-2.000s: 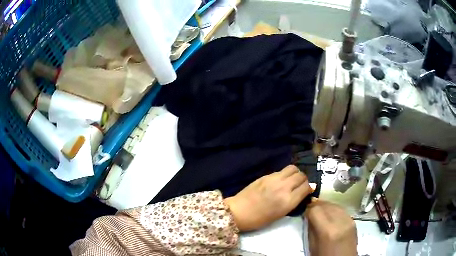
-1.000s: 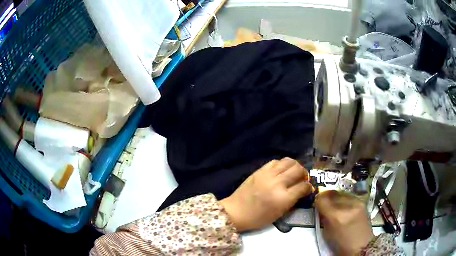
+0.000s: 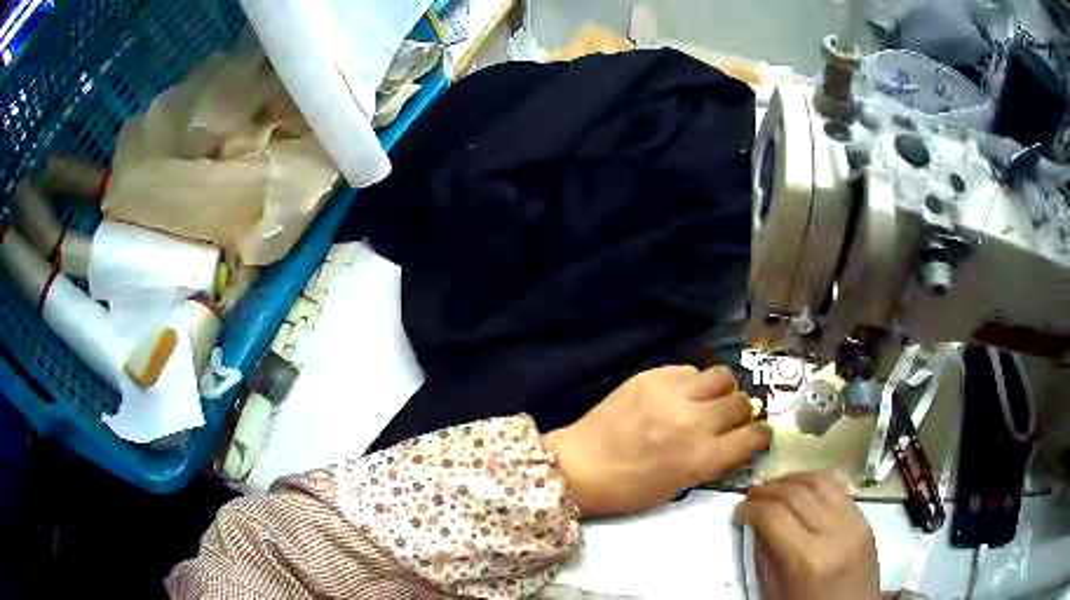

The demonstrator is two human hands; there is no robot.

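A black garment panel (image 3: 575, 223) lies spread left of the sewing machine head (image 3: 821, 223), its right edge near the presser foot (image 3: 780, 373). My left hand (image 3: 663, 440) holds the panel's near corner with bent fingers just left of the foot. My right hand (image 3: 812, 533) is lower right, fingers curled around a narrow white tape (image 3: 749, 563) that hangs toward the bottom edge. The fingertips of both hands are close but apart.
A blue plastic basket (image 3: 276, 340) with tan scraps (image 3: 205, 188) and white rolls stands at left. A large white roll (image 3: 334, 88) hangs over its rim. Right of the needle lie dark-and-red snips (image 3: 918, 469), a white tape loop and a black device (image 3: 988, 469).
My right hand has moved down and slightly away from my left hand and the cloth. My left hand stays by the foot. The whole view has shifted slightly.
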